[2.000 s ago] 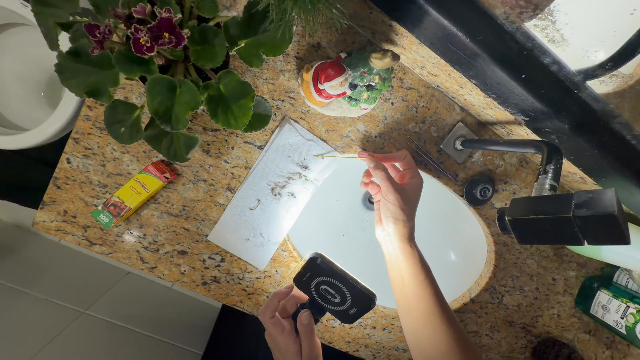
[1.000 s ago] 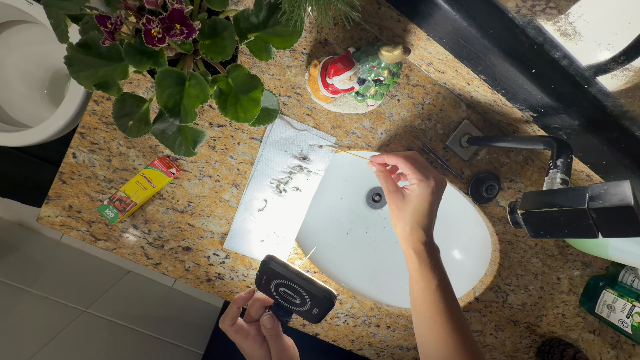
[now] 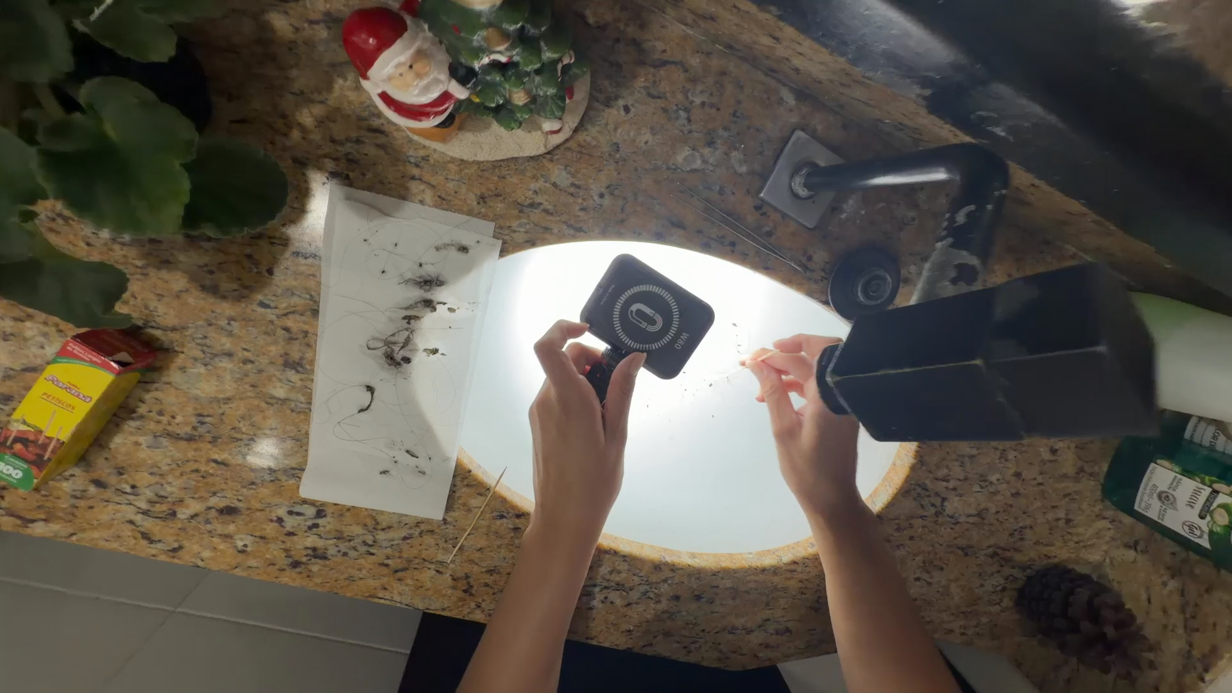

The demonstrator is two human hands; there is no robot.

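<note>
My left hand (image 3: pixel 582 423) grips the short handle of a small black lamp (image 3: pixel 648 316), which lights the white oval sink basin (image 3: pixel 693 491) under it. Over the basin's right part, my right hand (image 3: pixel 813 414) pinches something thin, probably a wooden skewer, mostly hidden by the fingers. Small dark specks lie in the basin between the hands. Left of the basin rests a white paper sheet (image 3: pixel 337 423) with dark clumps of hair and debris. One wooden skewer (image 3: pixel 477 515) lies on the granite counter beside the basin's lower left rim.
A black faucet (image 3: pixel 991 356) reaches in beside my right hand. Around the basin stand a black drain stopper (image 3: pixel 864 283), tweezers (image 3: pixel 746 231), a Santa figurine (image 3: pixel 414 72), a potted plant (image 3: pixel 125 159), a yellow skewer box (image 3: pixel 72 404), a green bottle (image 3: pixel 1174 491) and a pine cone (image 3: pixel 1078 616).
My left hand has brought the lamp from the counter's front edge to above the basin. My right hand has moved from near the paper to the basin's right part. The view is closer.
</note>
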